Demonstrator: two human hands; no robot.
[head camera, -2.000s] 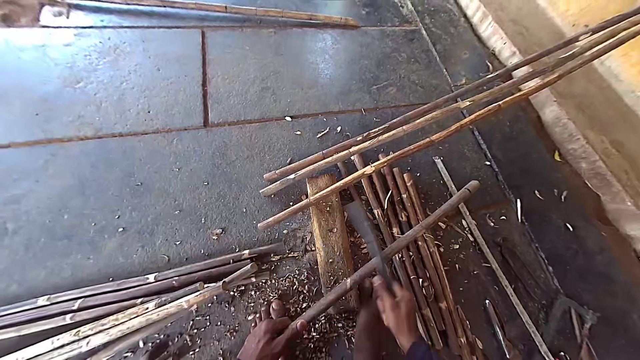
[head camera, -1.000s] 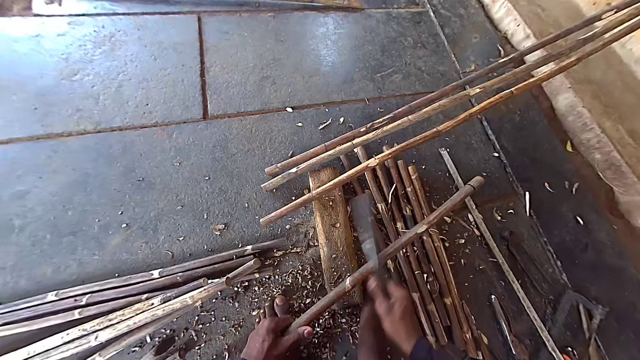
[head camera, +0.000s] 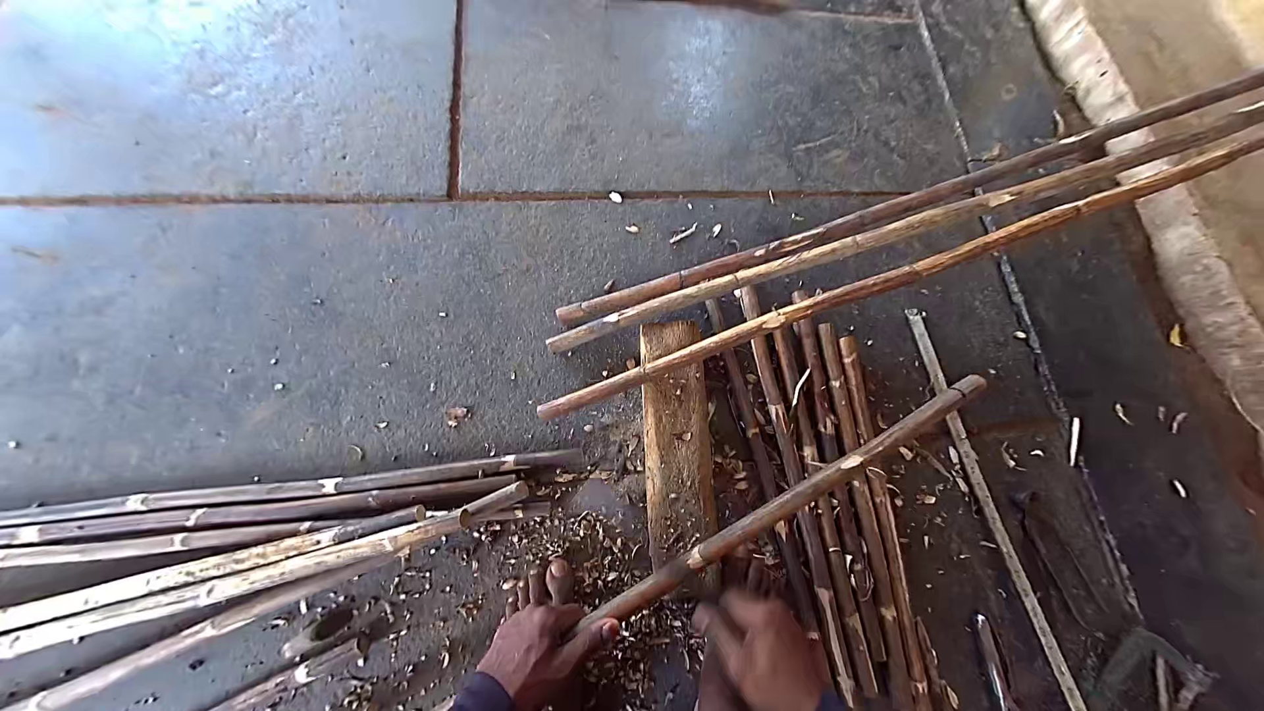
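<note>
My left hand (head camera: 538, 647) is closed around the lower end of a brown cane pole (head camera: 780, 509), which slants up to the right across the lower end of a wooden block (head camera: 677, 444). Close to the pole's underside, to the right of the block, is my right hand (head camera: 765, 642), blurred; what it holds cannot be made out, and no blade shows clearly. Under the pole's upper part lies a row of shorter cane sticks (head camera: 825, 494). Three long poles (head camera: 889, 232) extend to the upper right, the lowest one crossing the top of the block.
More long canes (head camera: 267, 533) lie at the lower left. A thin straight strip (head camera: 997, 513) and a dark metal tool (head camera: 1150, 662) lie at the right. Shavings (head camera: 632, 612) cover the stone floor around the bare feet (head camera: 543, 583). A raised ledge (head camera: 1175, 227) runs along the right.
The wide blade seen beside the block in the earlier frames no longer shows clearly. My right hand has moved lower, away from the pole, and is blurred. My left hand stays on the pole's end.
</note>
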